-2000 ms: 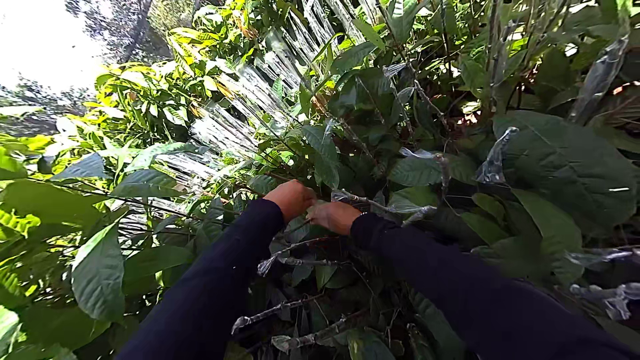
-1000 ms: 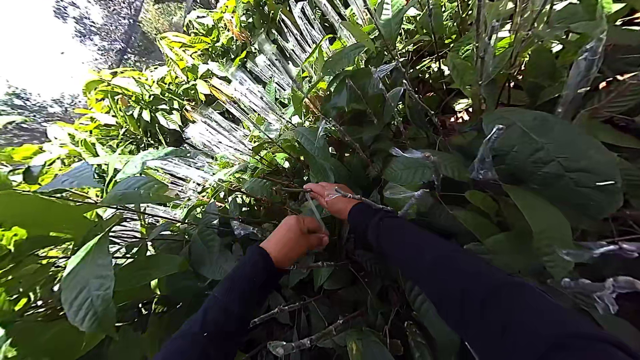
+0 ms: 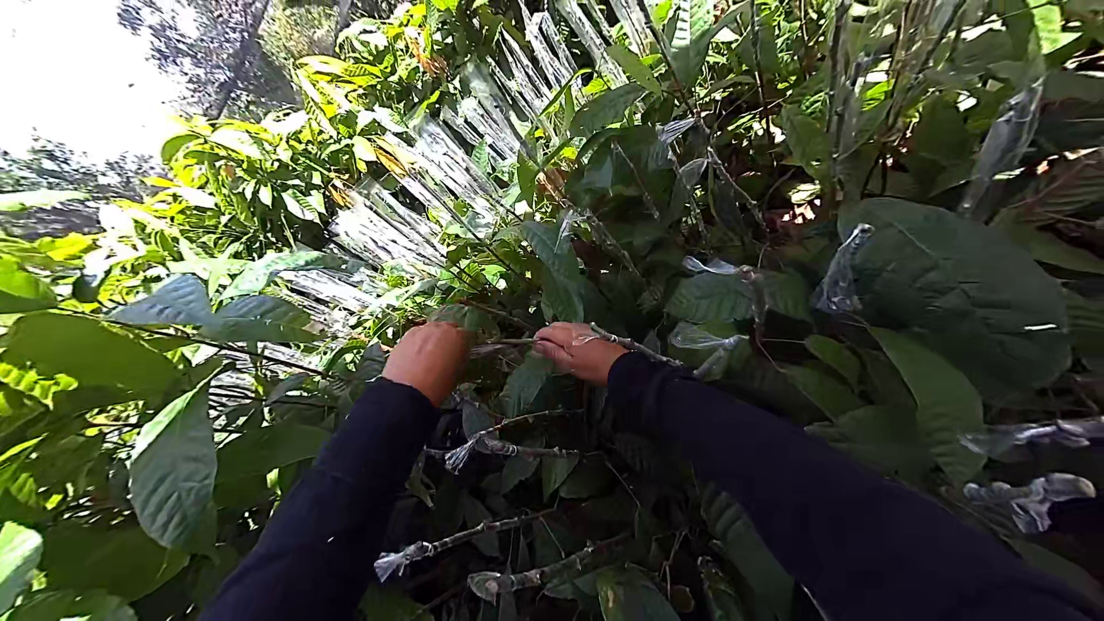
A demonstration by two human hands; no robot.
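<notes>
My right hand (image 3: 580,352) is closed around a thin plant stem (image 3: 634,345) whose cut-looking end points down to the right. Just to its left, my left hand (image 3: 429,358) is closed beside a leaf; its fingertips are hidden. A pale, narrow length (image 3: 502,341) spans the gap between the hands; whether it is stem or plastic film, I cannot tell. Below them, a stem wrapped in clear plastic film (image 3: 509,448) lies among dark leaves.
More film-wrapped stems (image 3: 548,573) stick out below. Clear film hangs on a stem (image 3: 841,272) by a large broad leaf (image 3: 957,297) at right. Rows of clear plastic-covered stems (image 3: 388,228) stand at upper left. Leafy branches crowd both sides.
My left hand has moved up from below the right hand to a place level with it on the left. Two seconds ago the hands were close together; now a gap separates them.
</notes>
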